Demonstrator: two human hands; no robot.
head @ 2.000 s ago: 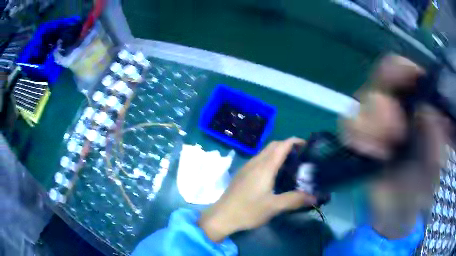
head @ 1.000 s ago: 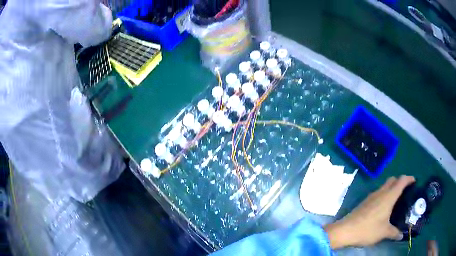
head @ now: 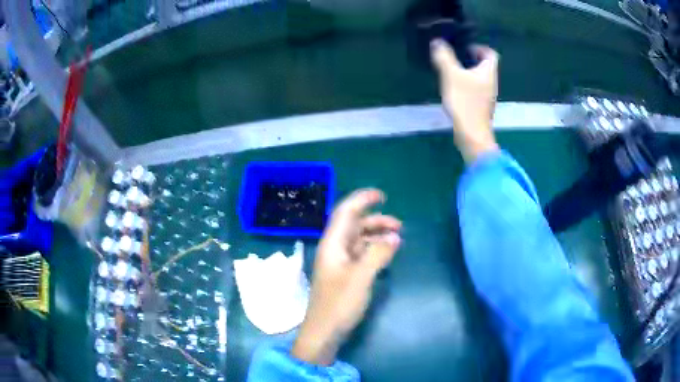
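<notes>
My right hand (head: 470, 82) reaches forward past the pale rail and grips a black housing (head: 440, 31) at the top of the view. The housing is dark and blurred, so its details cannot be told. My left hand (head: 354, 250) is over the green bench, fingers half curled, with nothing in it. The small blue bin (head: 332, 195) with small dark and shiny parts is just left of my left hand. A white wipe (head: 273, 291) lies below the bin, beside my left wrist.
A clear motor tray (head: 186, 283) with white-capped motors stands at the left. Another tray of white-capped parts (head: 652, 239) is at the right, beside a black electric screwdriver (head: 596, 179). A pale rail (head: 298, 128) crosses the bench. A jar with a red-handled tool (head: 78, 201) stands far left.
The black housing has moved from the bench by my left hand to beyond the rail, now in my right hand. My left hand has let go. The view has swung right.
</notes>
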